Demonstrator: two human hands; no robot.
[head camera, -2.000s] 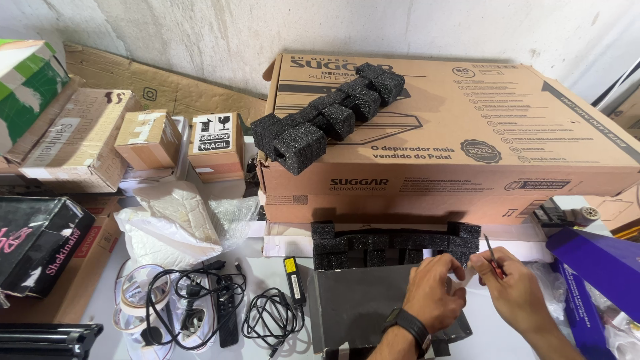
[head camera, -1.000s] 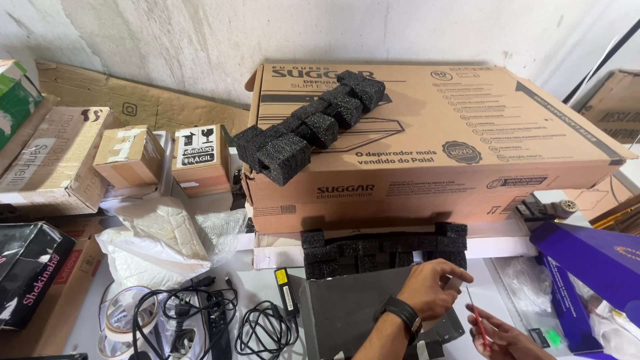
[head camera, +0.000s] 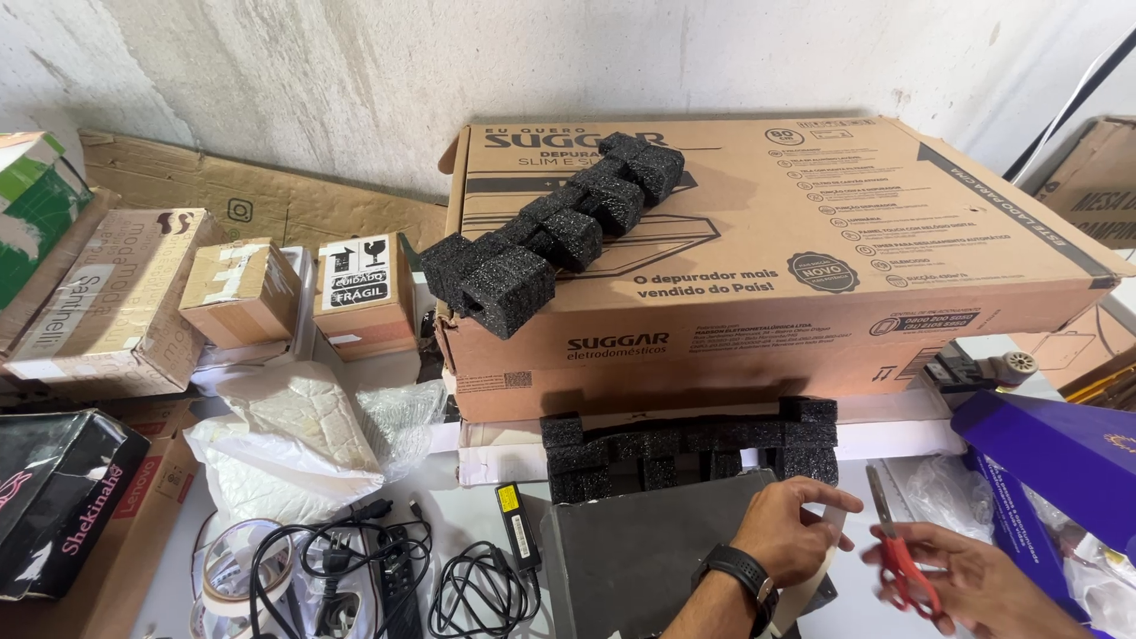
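Observation:
My left hand (head camera: 790, 532), with a black watch (head camera: 738, 568) on its wrist, holds a strip of pale tape (head camera: 812, 577) over the right part of a dark grey box (head camera: 652, 555). To its right, my right hand (head camera: 958, 568) holds red-handled scissors (head camera: 901, 559), their blades pointing up and away. A block of black foam padding (head camera: 688, 448) lies at the far edge of the grey box. Another black foam piece (head camera: 559, 222) rests on the large cardboard box (head camera: 754, 257). The underside of the tape strip is partly hidden by my left hand.
Coiled black cables (head camera: 484, 590), a power adapter (head camera: 517, 524) and tape rolls (head camera: 244, 564) lie left of the grey box. Farther left are a white padded mailer (head camera: 284, 453) and several cardboard boxes (head camera: 240, 293). A purple box (head camera: 1047, 461) and clear plastic wrap (head camera: 945, 506) are at right.
The scissors, earlier angled and partly covered by my fingers, now show their blades and red handles to the right of my left hand. A strip of tape now shows below my left hand.

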